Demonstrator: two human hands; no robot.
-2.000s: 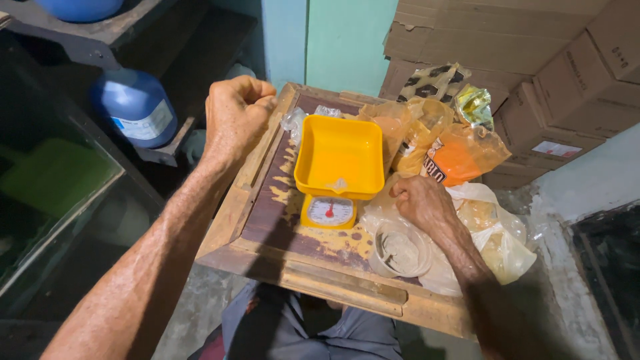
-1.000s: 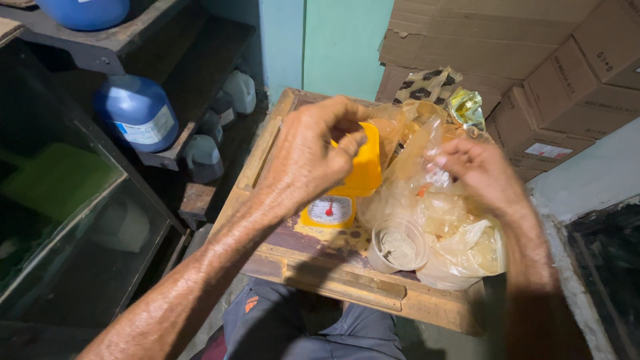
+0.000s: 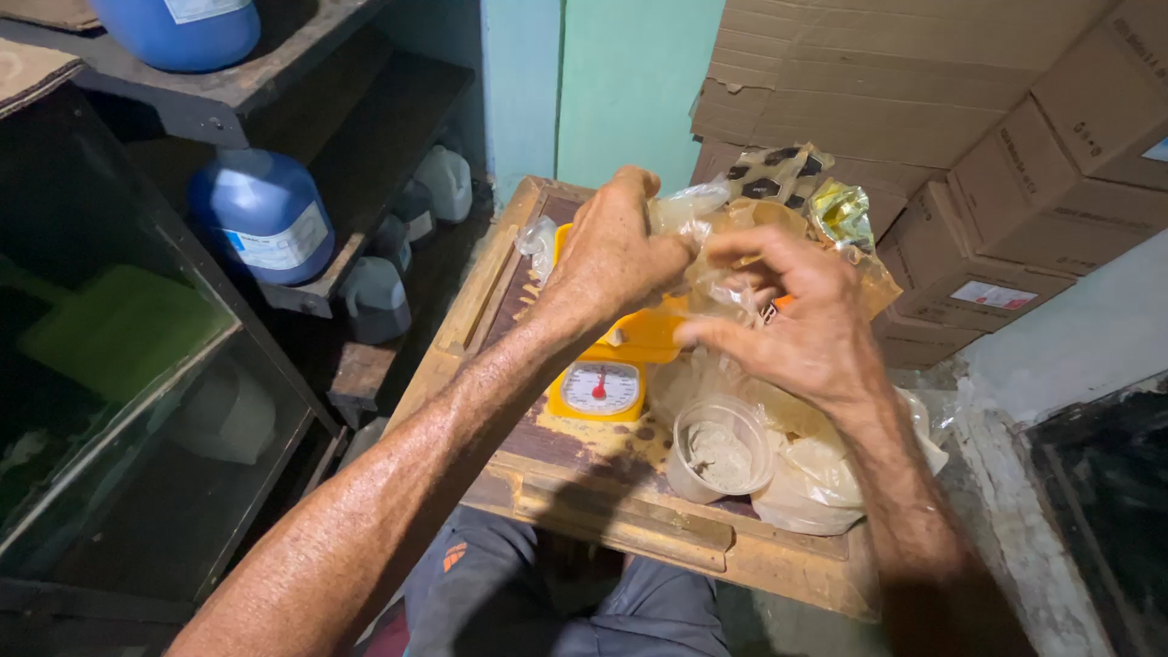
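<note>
My left hand (image 3: 620,242) grips a clear plastic bag (image 3: 689,208) above the yellow tray (image 3: 643,336) of a small kitchen scale. Beside it my right hand (image 3: 794,306) is at the same thin plastic, its fingers curved and slightly blurred; whether they pinch it I cannot tell. The scale's round dial (image 3: 599,388) with a red pointer faces me. To its right stands a clear plastic tub (image 3: 721,449) with pale grey powder and a small dark object in it. Plastic bags (image 3: 812,474) lie around the tub, partly behind my right hand.
The wooden table (image 3: 630,525) has a raised edge. A patterned wrapper (image 3: 776,173) and a gold-green foil packet (image 3: 841,214) lie at its back. Stacked cardboard boxes (image 3: 1031,201) stand behind at right. At left, a blue jug (image 3: 265,217) and whitish jugs (image 3: 376,297) sit on dark shelves.
My left hand has moved from the table's left edge to above the tray. My right hand has risen from the bags beside the scale and come in toward the left hand.
</note>
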